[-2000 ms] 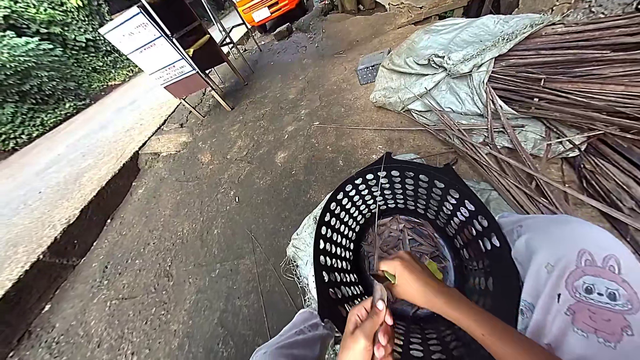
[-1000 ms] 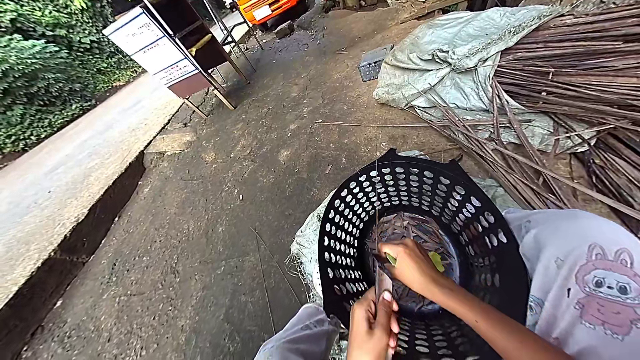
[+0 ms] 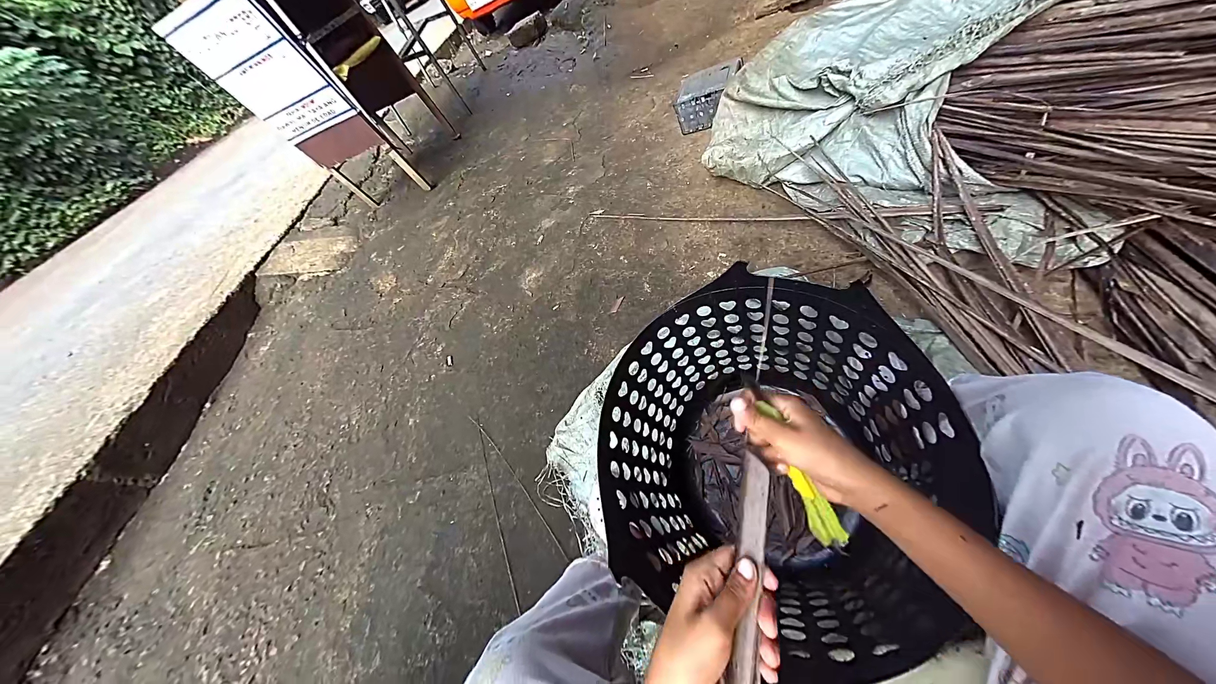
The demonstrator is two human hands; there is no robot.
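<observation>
My left hand grips a flat brown strip of dried palm leaf whose thin tip runs up past the far rim. Above and to the right of it, my right hand is closed on a tool with a yellow-green handle; its dark blade, small and partly hidden, meets the strip. Both hands are over a black plastic basket with oval holes, held between my knees. Brown leaf scraps lie in its bottom.
A pile of long dried palm strips lies at the upper right, beside and on a pale woven sack. A small grey crate stands by the sack. At the upper left are a signboard bearing writing and a raised edge along a road.
My right hand has lifted a little from its place low in the basket, showing more of the yellow handle. My left hand still holds the strip.
</observation>
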